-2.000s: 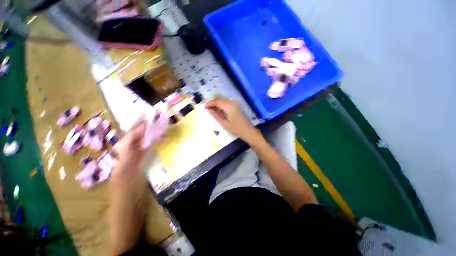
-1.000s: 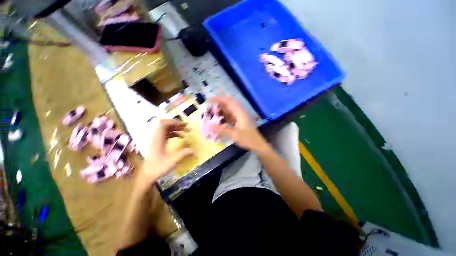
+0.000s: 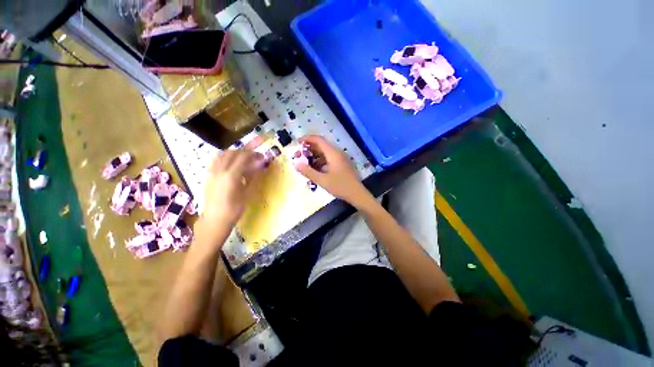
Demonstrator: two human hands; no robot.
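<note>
My right hand [image 3: 333, 170] holds a pink unit [image 3: 302, 155] between thumb and fingers above the yellow sheet [image 3: 283, 201]. My left hand [image 3: 228, 185] is over the sheet's left side, fingers bent towards a small pink piece with a dark patch [image 3: 272, 153]; whether it grips this is hard to tell. A black pad [image 3: 284, 137] lies at the sheet's far edge. Several pink units with black patches lie in a pile [image 3: 162, 203] left of the bench and others lie [image 3: 424, 74] in the blue plastic bin [image 3: 388, 159] at the right.
A taped cardboard box [image 3: 208, 97] stands beyond the sheet, its dark opening facing my hands. A smartphone [image 3: 185, 51] lies on it, with a black round object with cable [image 3: 275, 54] beside it. A metal post [image 3: 115, 51] stands at upper left. A green surface with scattered parts [image 3: 54, 236] runs at far left.
My left hand has moved up and away from me, its fingers closing in near the sheet's far edge. My right hand still holds the pink unit, now slightly farther from me.
</note>
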